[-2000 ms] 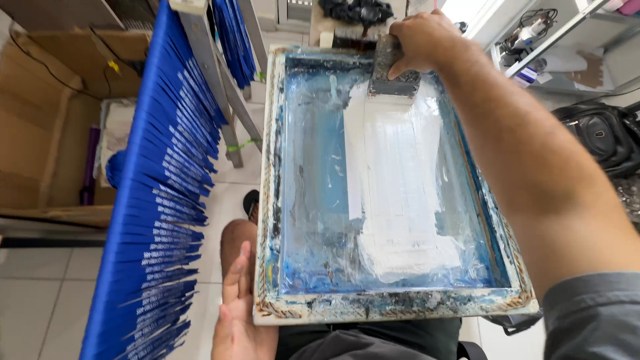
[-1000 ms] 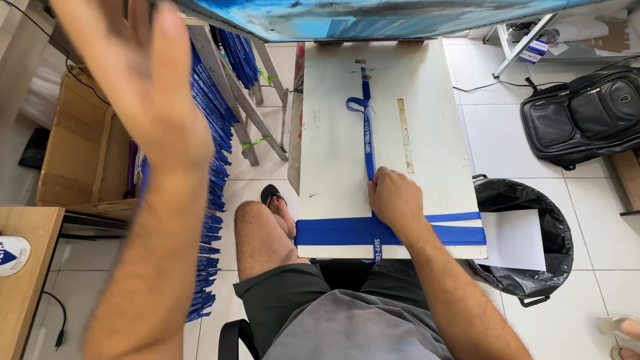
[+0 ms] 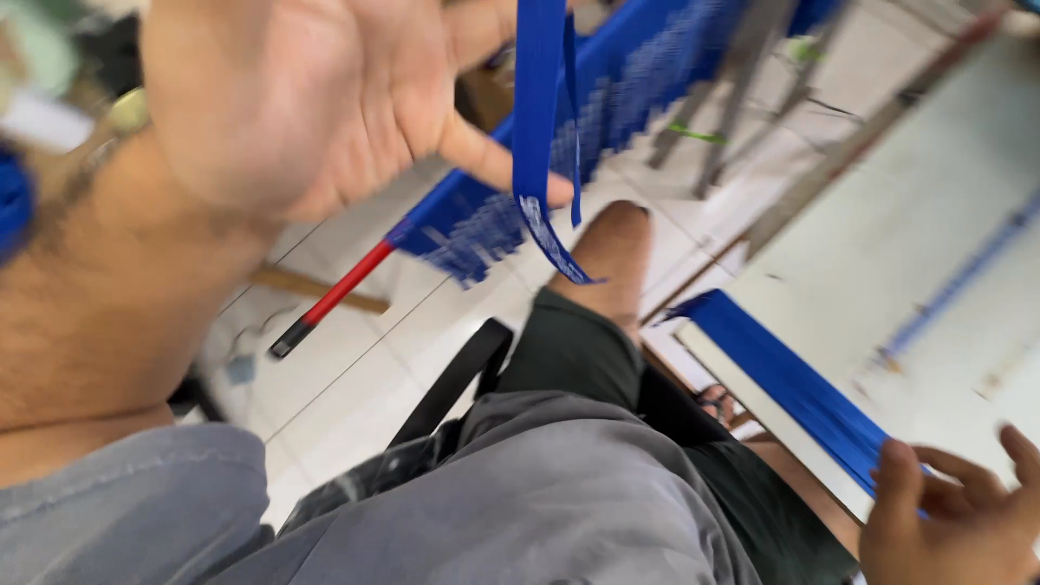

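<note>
My left hand [image 3: 349, 114] is large at the upper left, palm toward the camera, its fingers at a blue printed strap [image 3: 534, 106]. The strap hangs in two lengths around the fingers, its top cut off by the view's edge. A row of similar blue straps [image 3: 626, 97] hangs behind it on a bar with a red and black end [image 3: 349, 280]. At the lower right, my right hand [image 3: 951, 512] has its fingers spread beside a wide blue band [image 3: 796, 390] lying across the near edge of a pale board [image 3: 910, 236]. A thin blue strip [image 3: 959, 280] marks the board.
The grey legs of a metal stand [image 3: 731, 89] rise from the tiled floor behind the hanging straps. A black chair arm [image 3: 455, 382] is at my left side. My bare knee [image 3: 613, 244] lies between the straps and the board. Blurred items fill the upper left corner.
The framed screen has been lifted off the board. My right hand has let go of the strap on the board, and a strap now hangs at my left hand. The view has swung left.
</note>
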